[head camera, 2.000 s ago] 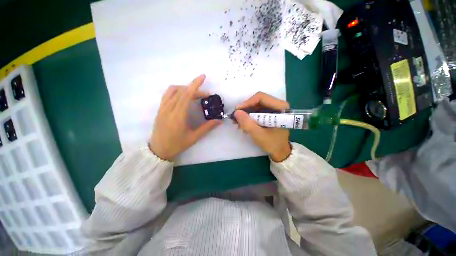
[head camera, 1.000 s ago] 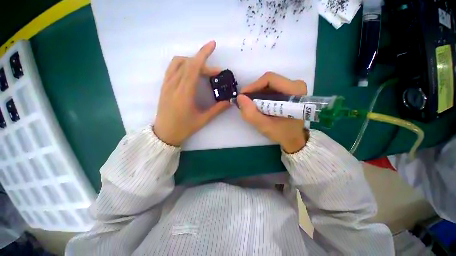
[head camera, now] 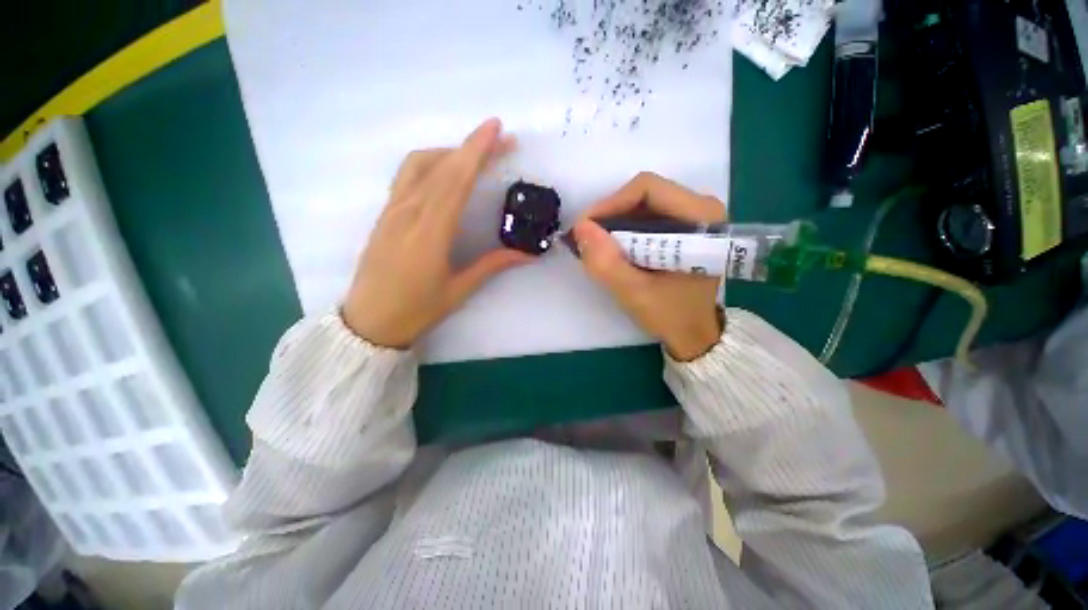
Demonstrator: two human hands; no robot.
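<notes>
A small black module (head camera: 529, 217) with light spots lies on the white paper sheet (head camera: 358, 95). My left hand (head camera: 418, 244) is beside it, thumb at the module's lower edge and index finger raised clear of it. My right hand (head camera: 656, 265) holds the glue syringe (head camera: 692, 253) like a pen. The syringe's needle tip points left, at the module's lower right edge; whether it touches cannot be told. The green adapter (head camera: 802, 255) is at the syringe's rear.
A white blister tray (head camera: 125, 411) with several black modules is at left. A spare syringe (head camera: 852, 113), spotted cloth (head camera: 782, 33) and black controller (head camera: 1014, 143) are at upper right. A pale yellow hose (head camera: 937, 284) runs right. A grey sleeve (head camera: 1026, 411) shows at the right edge.
The view has shifted. My left index finger has moved off the module's upper side, while the thumb stays near its lower edge. The syringe tip remains at the module's lower right.
</notes>
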